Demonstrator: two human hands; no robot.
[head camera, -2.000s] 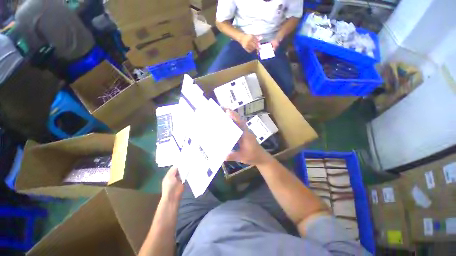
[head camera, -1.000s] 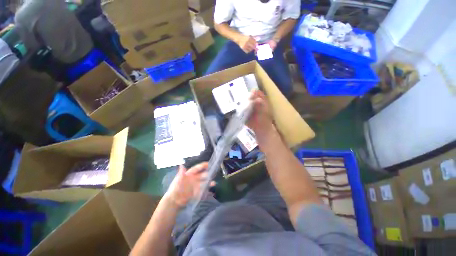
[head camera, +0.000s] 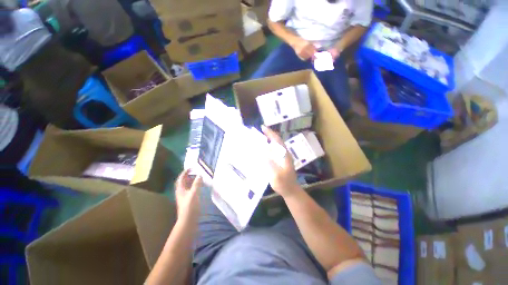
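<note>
A white product box blank (head camera: 242, 170) with a dark text panel is held over my lap, its panels partly bent and a flap pointing up. My left hand (head camera: 188, 192) holds its lower left edge. My right hand (head camera: 283, 167) holds its right side, the fingers on the white face. The stack of flat blanks (head camera: 195, 131) shows only in part behind the held piece. The large brown carton (head camera: 342, 133) stands beyond my right hand with white boxes (head camera: 278, 106) inside.
An empty brown carton (head camera: 83, 245) stands at the lower left, a smaller open carton (head camera: 47, 156) beyond it. A blue crate (head camera: 406, 239) with cream packs is beside my right leg. A person (head camera: 317, 28) sits beyond the large carton. Blue crates (head camera: 412, 114) are stacked at upper right.
The piece, seen edge-on and blurred one second ago, now faces me with its dark panel showing. My left hand has closed on its edge. The camera view has shifted, moving the surroundings slightly right.
</note>
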